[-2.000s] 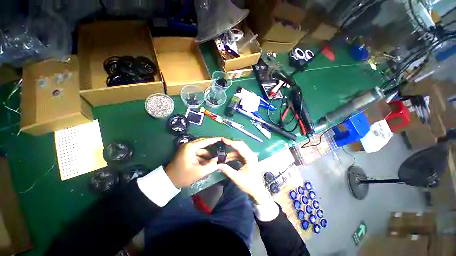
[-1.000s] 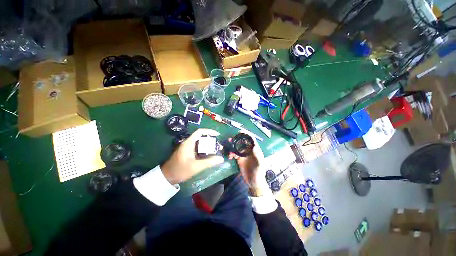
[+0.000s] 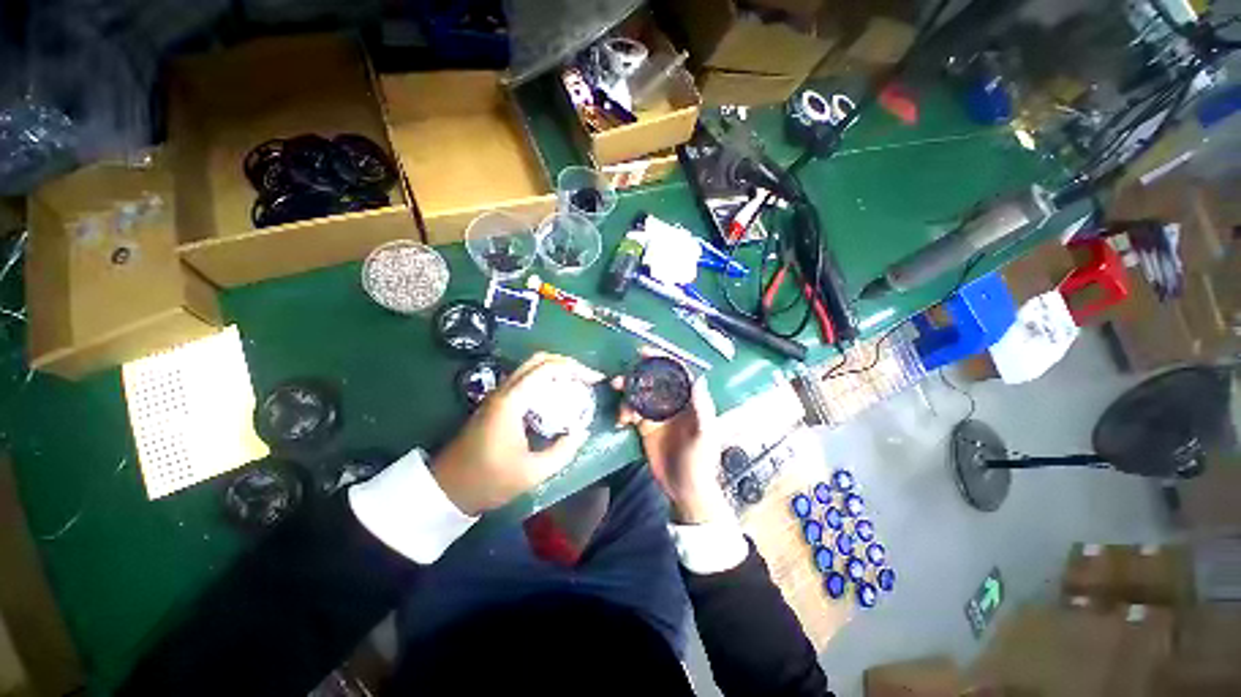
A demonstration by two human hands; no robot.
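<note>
My left hand (image 3: 506, 439) holds a round part with a bright white face (image 3: 559, 403) near the bench's front edge. My right hand (image 3: 676, 447) holds a round black unit (image 3: 659, 388) by its lower rim, its dark face showing. The two parts are close together but apart. Two black round units lie on the bench beyond my left hand, one of them (image 3: 464, 327) next to a small square part (image 3: 512, 304). More black units (image 3: 297, 411) lie to the left. Fine detail inside the held parts is too blurred to tell.
Open cartons, one with black rings (image 3: 316, 174), stand at the back left. A tub of small metal grains (image 3: 404, 277), clear cups (image 3: 566, 241), a label sheet (image 3: 191, 411), a red-orange screwdriver (image 3: 577, 305) and pliers are on the bench. A powered screwdriver (image 3: 964, 245) is at right. Blue-rimmed units (image 3: 842, 538) sit lower right.
My hands were together around a dark part, then moved apart with one part in each. The left part now shows a round white face. The view has shifted slightly.
</note>
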